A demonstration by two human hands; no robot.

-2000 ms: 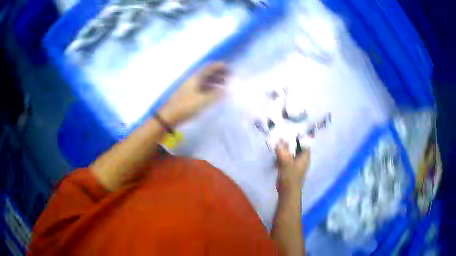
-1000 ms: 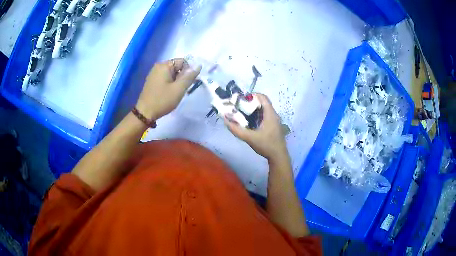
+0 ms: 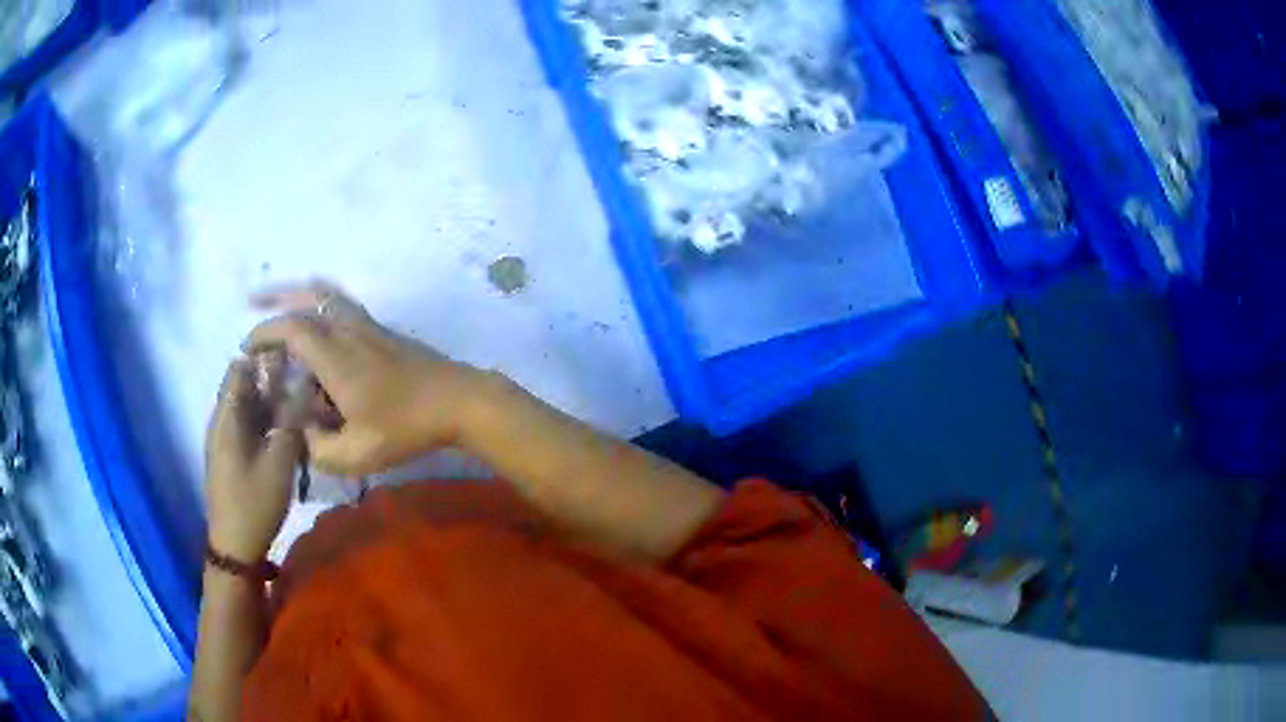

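My left hand, with a bracelet at the wrist, and my right hand are close together at the left of the white bench top. Between them they hold a small white-and-dark assembly, mostly covered by the fingers and blurred. A thin dark part of it sticks out below, between the hands. Whether film is around it I cannot tell. A blue tray at the upper middle holds a heap of bagged assemblies.
Another blue tray with dark-and-white units is at the left edge. Crinkled clear film lies at the upper left. A brown spot marks the bench. Labelled blue totes stand right. The floor has striped tape.
The view has swung right, so the bagged tray and floor now show more. My left hand has come together with my right hand around the assembly, which was in my right hand.
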